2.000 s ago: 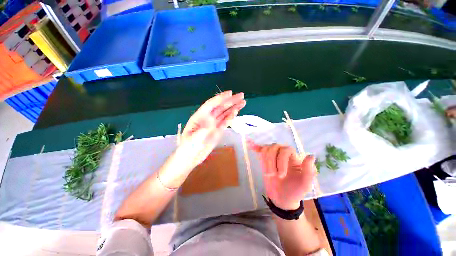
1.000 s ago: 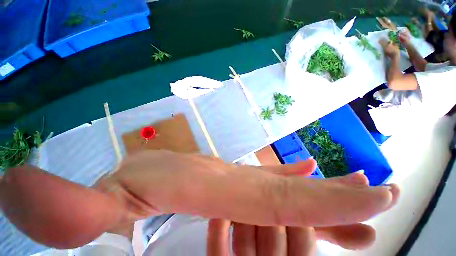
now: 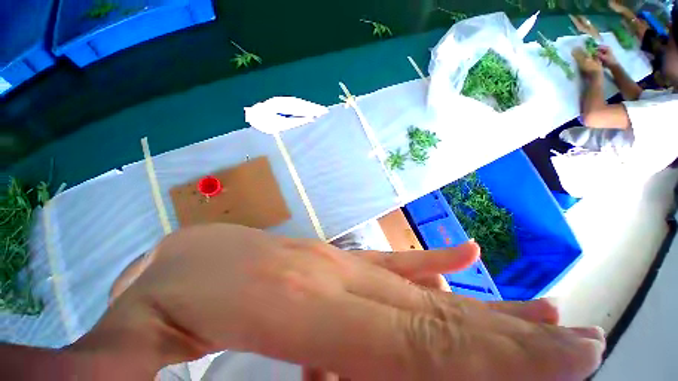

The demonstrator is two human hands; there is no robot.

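Note:
My left hand (image 3: pixel 320 298) is large and close to the camera, stretched across the lower part of the view with its back showing, and holds nothing that I can see. My right hand is mostly hidden behind it; only a bit of skin shows at the bottom edge, and its owner and pose are unclear. Beyond the hand, a red cup (image 3: pixel 210 186) sits on a brown cardboard mat (image 3: pixel 245 199). A heap of green stems (image 3: pixel 16 245) lies at the left edge. Small green sprigs (image 3: pixel 421 144) lie on the white-covered bench (image 3: pixel 338 175).
A clear bag (image 3: pixel 455 56) of greenery stands on the bench, with a white oblong item (image 3: pixel 282 114) further left. Below is a blue crate (image 3: pixel 546 231) with greenery. Blue trays (image 3: pixel 134 30) and scattered sprigs are on the dark-green belt. Another person's arm (image 3: pixel 604 111) is at right.
The view has turned right since the oldest frame. My left hand has come close to the camera, then lower and larger. The fingers seen below it a second ago are now mostly out of view.

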